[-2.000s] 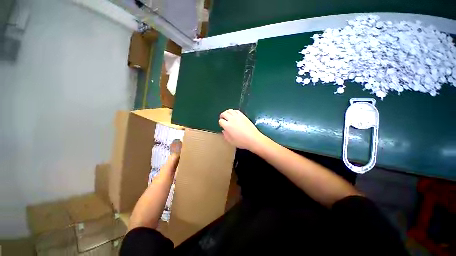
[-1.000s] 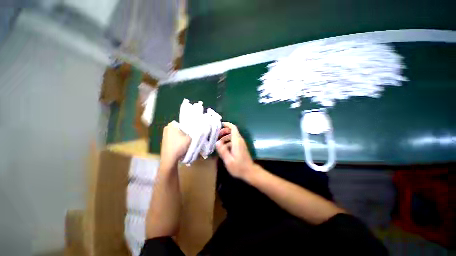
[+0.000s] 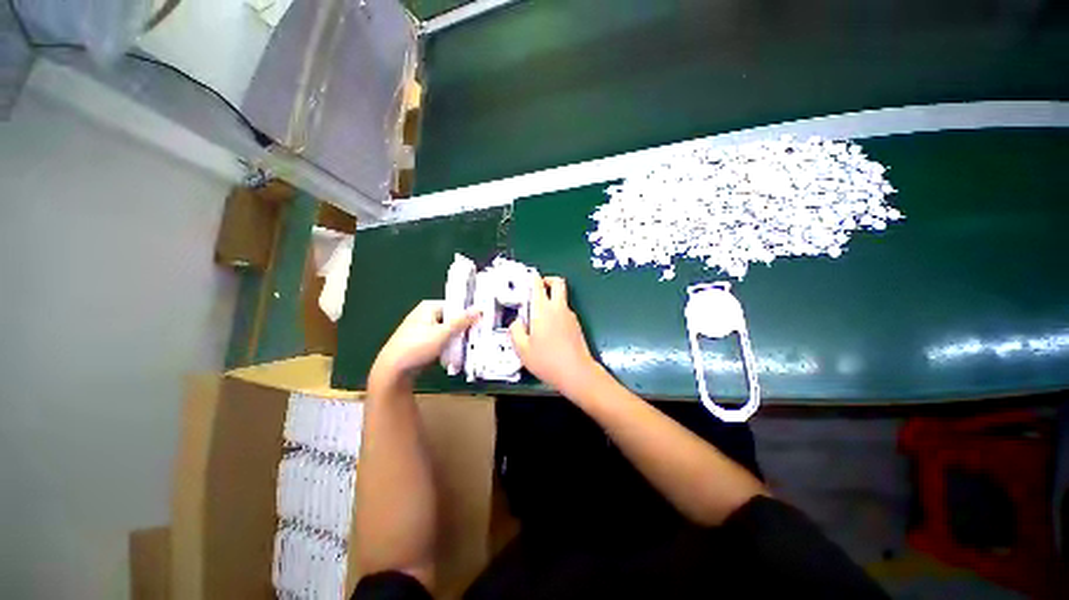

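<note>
A bundle of white plastic frames [image 3: 498, 352] is between my two hands at the left part of the green table. My left hand [image 3: 419, 338] grips the left side of the bundle, where some frames stand on edge. My right hand [image 3: 551, 334] grips its right side, fingers at the loop opening. One single white frame [image 3: 751, 373] lies on the table to the right, its round disc toward the far side. A pile of small white plastic pieces [image 3: 744, 205] lies beyond it.
An open cardboard carton [image 3: 451, 469] with rows of white frames [image 3: 314, 492] stands below left of the table. A pale metal rail [image 3: 563, 181] runs behind the pile. A red stool [image 3: 979, 486] is under the table at right.
My left hand has come up out of the carton with a bundle of frames and brought it over the table. My right hand has left the carton's edge and taken hold of the bundle.
</note>
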